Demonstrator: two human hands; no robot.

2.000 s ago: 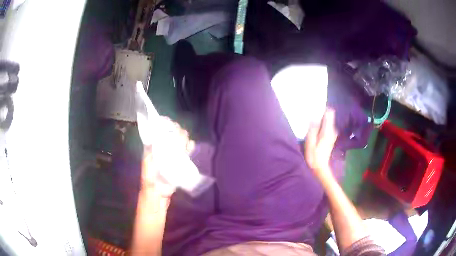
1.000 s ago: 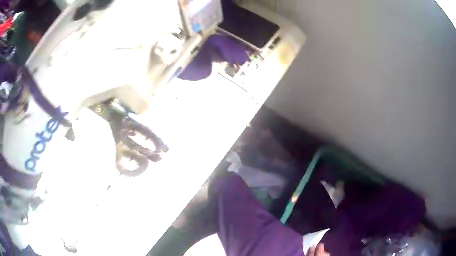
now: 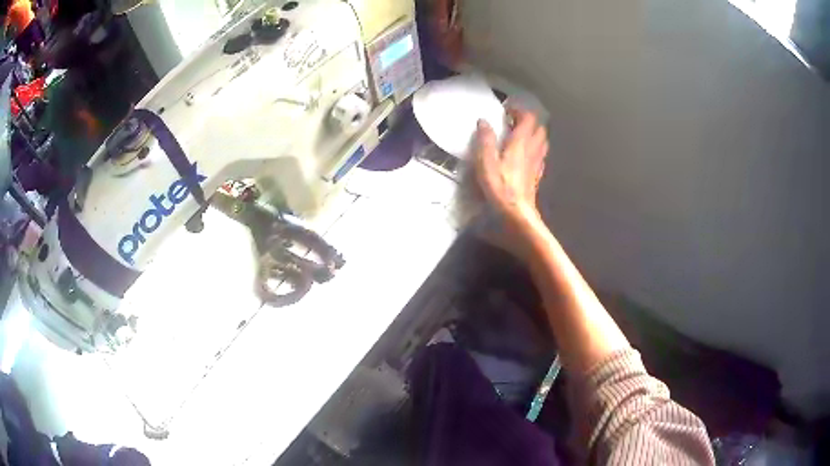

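Note:
My right hand [image 3: 514, 164] reaches to the far right end of the machine table, fingers spread on a white cut piece [image 3: 460, 114] with a curved edge. The piece lies beside the sewing machine [image 3: 264, 100], a white head with blue "protek" lettering and purple cloth bands. Whether my fingers grip the piece or only press on it is hard to tell. Dark-handled scissors [image 3: 296, 264] lie on the white table [image 3: 337, 300] under the machine arm. My left hand is out of the picture.
A grey wall [image 3: 655, 155] stands right of the table. Purple cloth [image 3: 391, 150] shows behind the machine's control panel [image 3: 396, 64]. My purple trouser leg [image 3: 464, 400] and a green basket rim [image 3: 544, 390] are below the table edge. Dark cloth lies at the bottom left.
My view has swung from my lap up to the machine table. My right hand has risen from beside my leg to the table's far end, where a white piece now covers the dark flat object.

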